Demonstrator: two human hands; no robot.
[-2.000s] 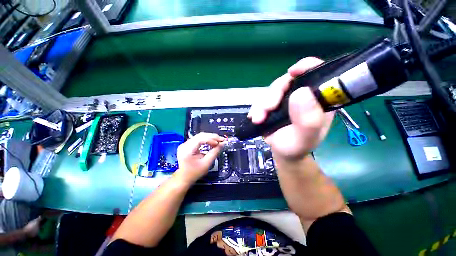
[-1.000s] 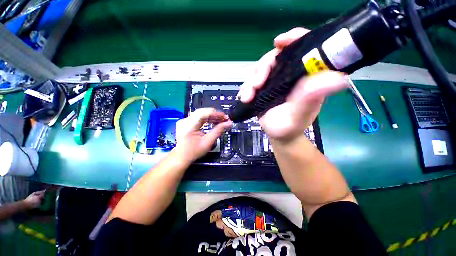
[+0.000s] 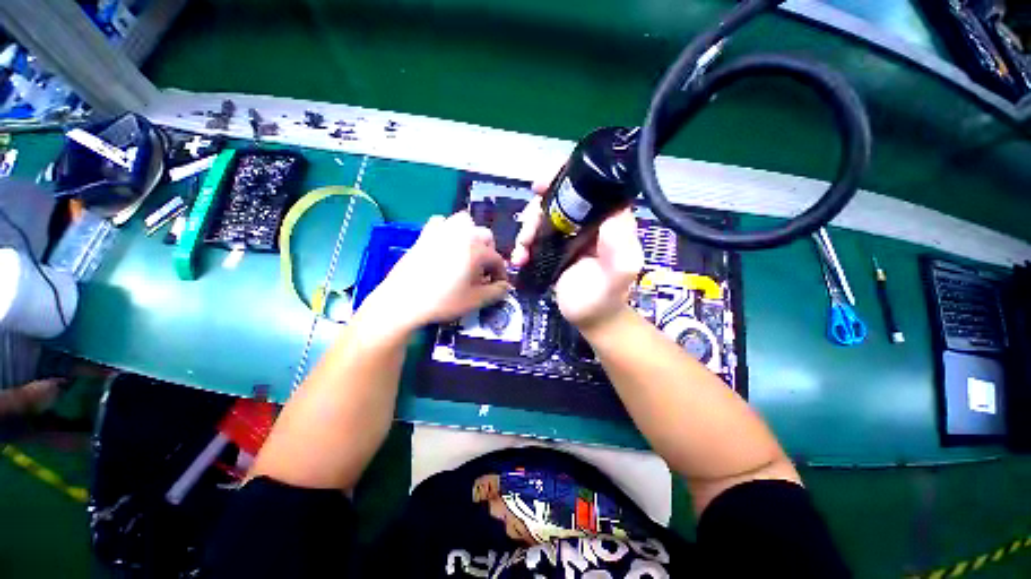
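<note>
The opened laptop base (image 3: 543,368) lies on a black mat (image 3: 481,390) in front of me, with a round fan showing at each side and an orange-yellow strip at its right. My right hand (image 3: 597,266) is closed around the black electric screwdriver (image 3: 579,198), which stands steeply over the middle of the base; its tip is hidden. My left hand (image 3: 452,271) is beside the screwdriver's lower end, fingertips drawn together; I cannot tell if they pinch anything. The blue screw box (image 3: 381,251) is partly hidden behind my left forearm.
The screwdriver's thick cable (image 3: 842,215) loops at upper right. Light-blue scissors (image 3: 846,323), a slim black tool (image 3: 889,303) and a small black laptop (image 3: 972,351) lie right. A green bar (image 3: 201,215), black parts tray (image 3: 258,201) and yellowish ring (image 3: 289,240) lie left. A person's hand shows lower left.
The screwdriver has come down and turned from slanting to steep, with my right hand. My left hand stays near its lower end. The right side of the base and the cable loop now show.
</note>
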